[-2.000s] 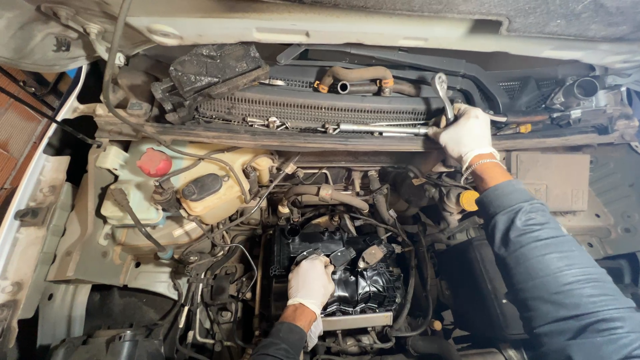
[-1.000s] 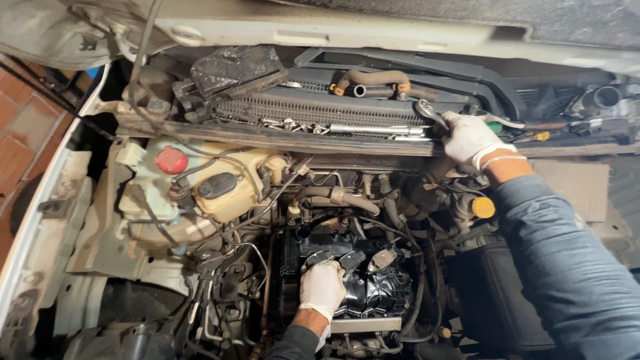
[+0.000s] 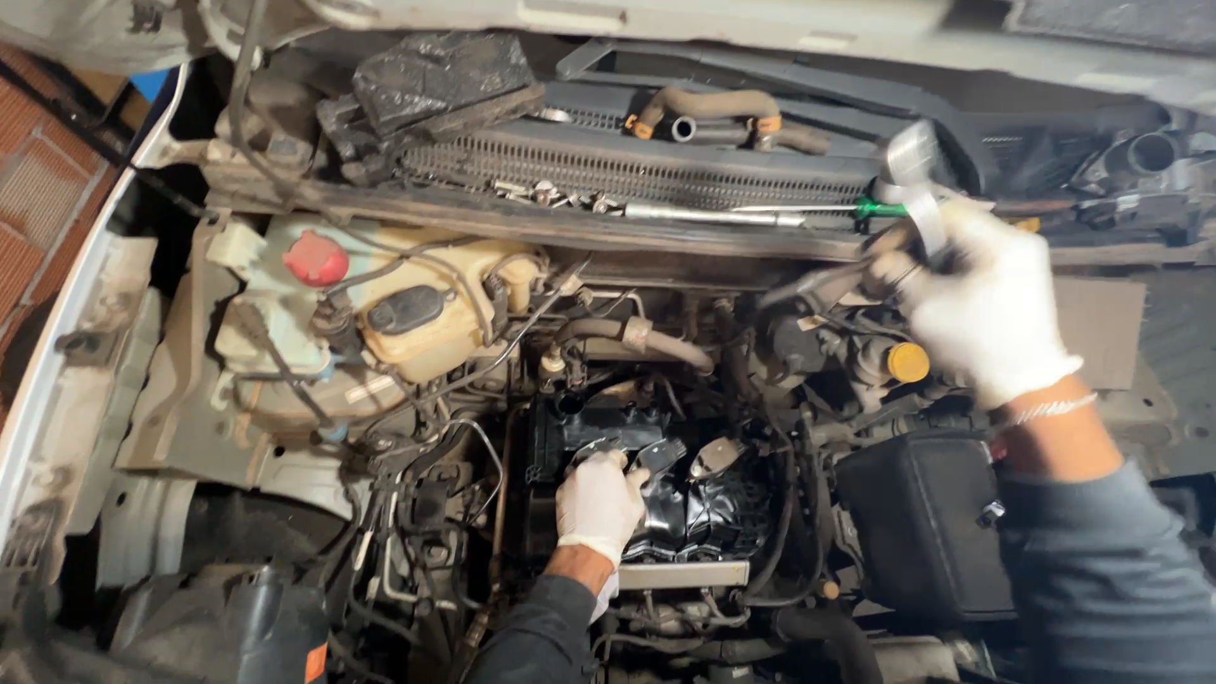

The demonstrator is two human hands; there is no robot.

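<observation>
My right hand (image 3: 988,294), in a white glove, is shut on a ratchet wrench (image 3: 917,166), blurred, its round head raised over the cowl. My left hand (image 3: 600,502), gloved too, is on the leftmost ignition coil (image 3: 600,446) on the black engine cover (image 3: 598,423); its fingers are bent around the coil's top, and the exact grip is partly hidden. Two more ignition coils, a middle one (image 3: 662,456) and a right one (image 3: 717,458), stand beside it. On the cowl grille lie a long socket extension (image 3: 712,215) and a screwdriver with a green handle (image 3: 879,209).
A coolant reservoir with a red cap (image 3: 316,258) stands at the left. A yellow cap (image 3: 908,362) is below my right hand, near a black box (image 3: 921,522). A removed rubber hose (image 3: 712,103) lies on the cowl. Cables and pipes surround the engine.
The ratchet wrench, held low over the cowl one second ago, is now lifted with its head up, and my right hand has come nearer the engine. My left hand stays at the coil.
</observation>
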